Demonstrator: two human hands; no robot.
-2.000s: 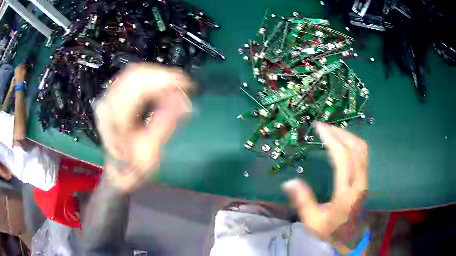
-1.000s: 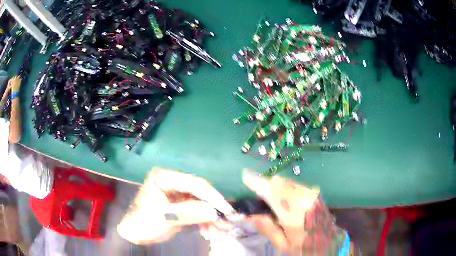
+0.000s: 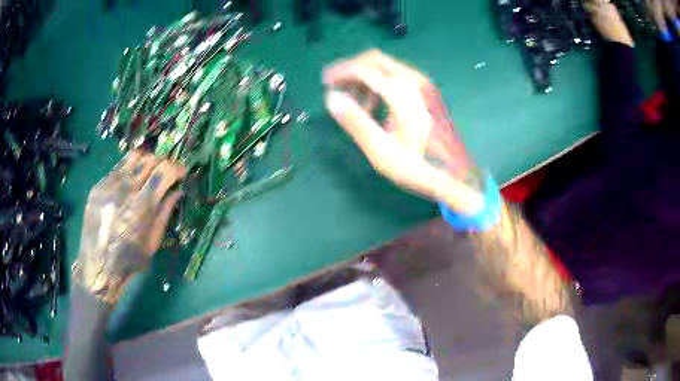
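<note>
A pile of green circuit boards [image 3: 216, 111] with red lead wires lies on the green-topped workbench [image 3: 313, 216]. My left hand [image 3: 123, 216] is at the lower left of this pile, its fingertips touching or among the boards; whether it holds one is hidden. My right hand [image 3: 395, 119] is raised over the bench to the right of the pile, thumb and fingers curled towards each other. It is blurred, and nothing clear shows between the fingers. A blue band is on its wrist.
A dark heap of black housings [image 3: 30, 223] lies at the left edge. More black parts [image 3: 350, 11] are at the top middle, and another cluster [image 3: 533, 45] at the upper right. Another person's hands [image 3: 611, 22] and dark sleeves are there. The bench edge curves below my hands.
The view has swung right, so the piles sit further left. My hands have parted from the bench edge: the left is now at the boards, the right over the bench. Another person has come into view.
</note>
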